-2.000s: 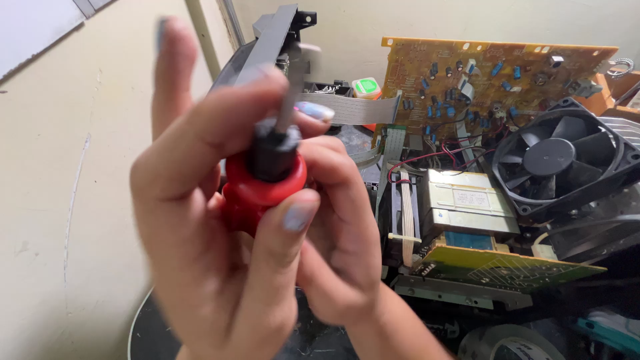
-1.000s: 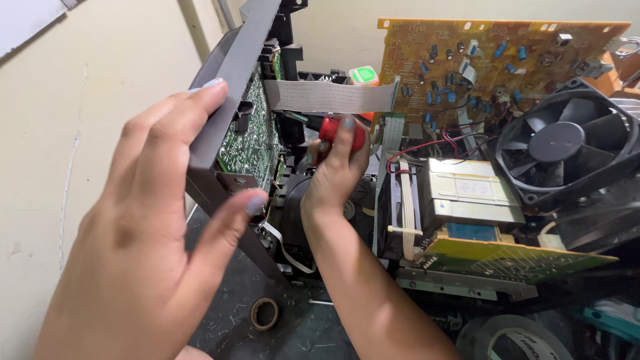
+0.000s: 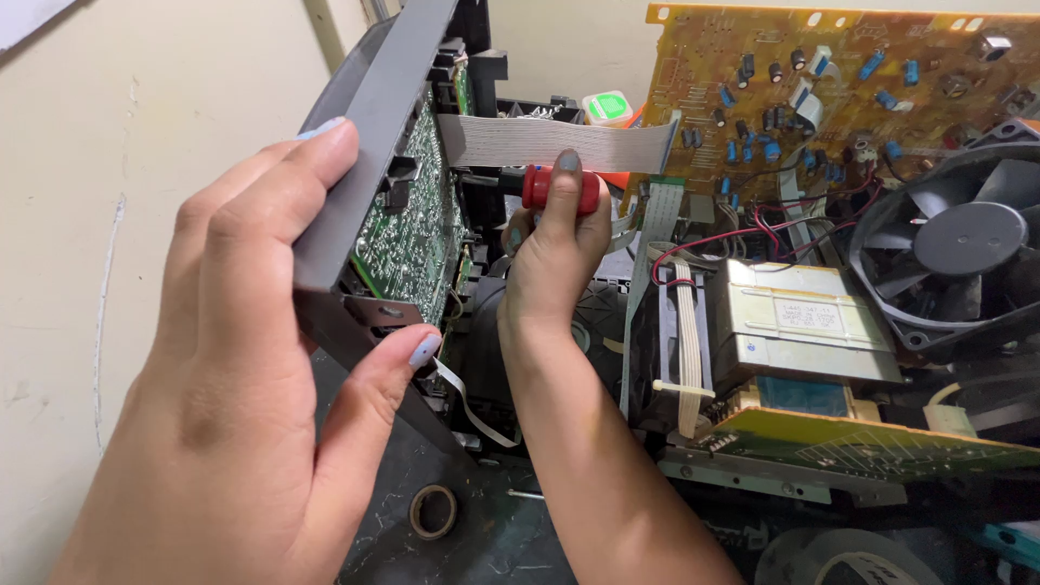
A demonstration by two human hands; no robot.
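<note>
My left hand [image 3: 252, 325] grips the edge of a dark plastic front panel [image 3: 374, 114], fingers over its outer face and thumb at a metal bracket [image 3: 380, 310]. A green circuit board [image 3: 406, 211] is fixed inside that panel. In my right hand [image 3: 552, 244] is the red handle of a screwdriver [image 3: 540, 188], lying sideways below a wide grey ribbon cable [image 3: 561, 145]. Its dark shank end points left toward the green board; the tip is hidden. The ribbon cable runs from the panel to an upright brown circuit board [image 3: 731, 97].
Right of my right arm stand a metal-cased transformer [image 3: 800, 317], a black cooling fan [image 3: 967, 240] and red and black wires [image 3: 760, 223]. A tape roll [image 3: 433, 512] and a thin metal rod [image 3: 526, 494] lie on the dark table. A clear tape roll [image 3: 845, 561] is at lower right.
Two seconds ago both hands were together around the red-handled screwdriver, close to the camera. Since then my left hand has moved onto the front panel and my right has carried the screwdriver in behind it.
</note>
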